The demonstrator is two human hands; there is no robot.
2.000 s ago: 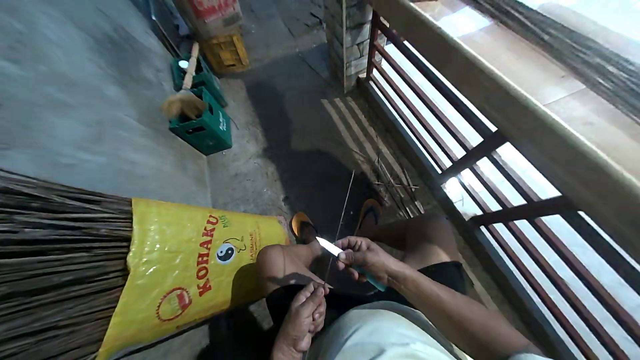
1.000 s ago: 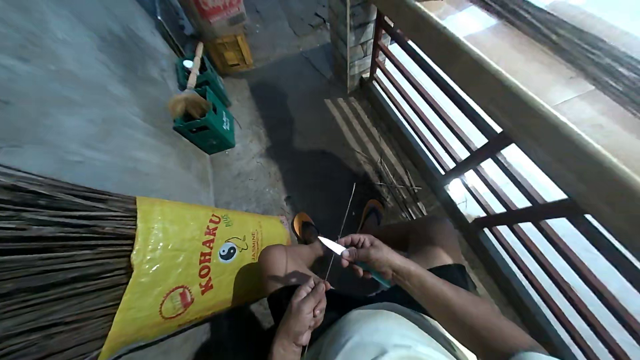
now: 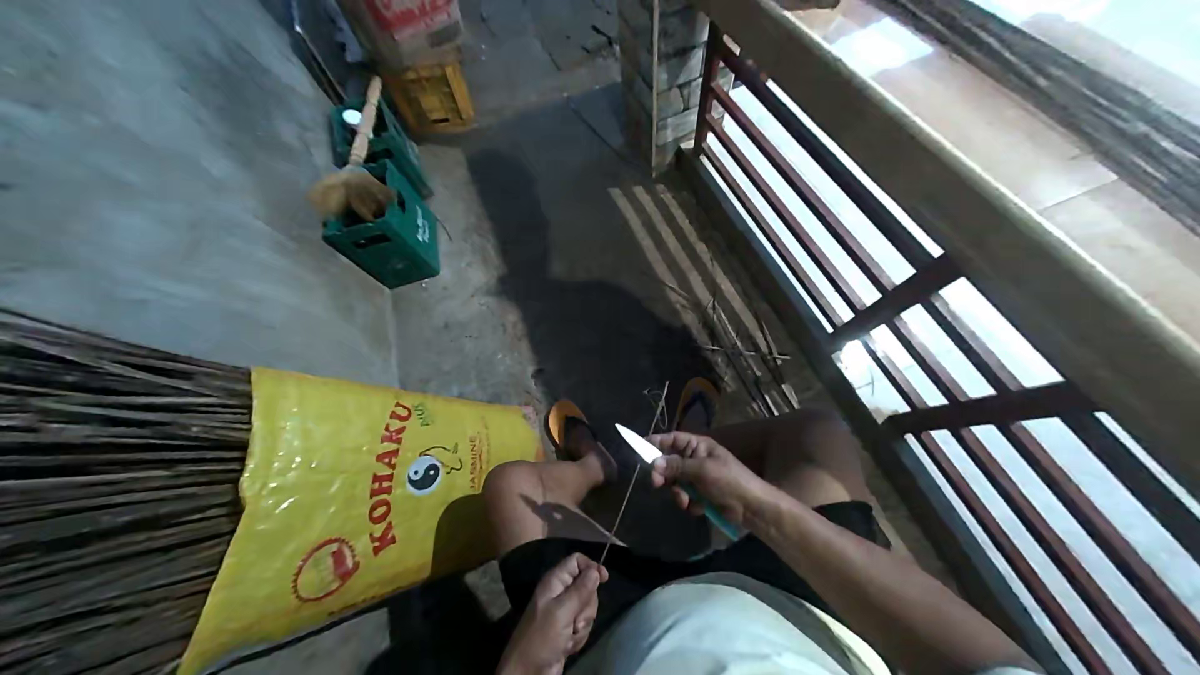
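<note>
My right hand (image 3: pixel 698 472) grips a knife by its green handle (image 3: pixel 714 517), the pale blade (image 3: pixel 638 442) pointing up and left. A thin stick (image 3: pixel 626 511) runs from the fingertips of my left hand (image 3: pixel 565 605) up past the blade, near the fingers of my right hand. Its far end, by a sandal, has a small curled shaving or fibre (image 3: pixel 659 401). Whether the blade touches the stick cannot be told. At the left, a yellow sack (image 3: pixel 319 469) holds a large bundle of long dark sticks (image 3: pixel 112 506).
Thin sticks (image 3: pixel 741 347) lie on the floor beside a railing (image 3: pixel 937 272) on the right. Green crates (image 3: pixel 398 248) with a brush (image 3: pixel 352 192) on top stand by the wall, a yellow crate (image 3: pixel 436 98) behind. More long sticks (image 3: pixel 1059 84) rest beyond the railing.
My left hand has moved down, away from my right hand, and a longer stretch of the stick shows between them. A curl shows near the stick's far end. The knife stays in my right hand.
</note>
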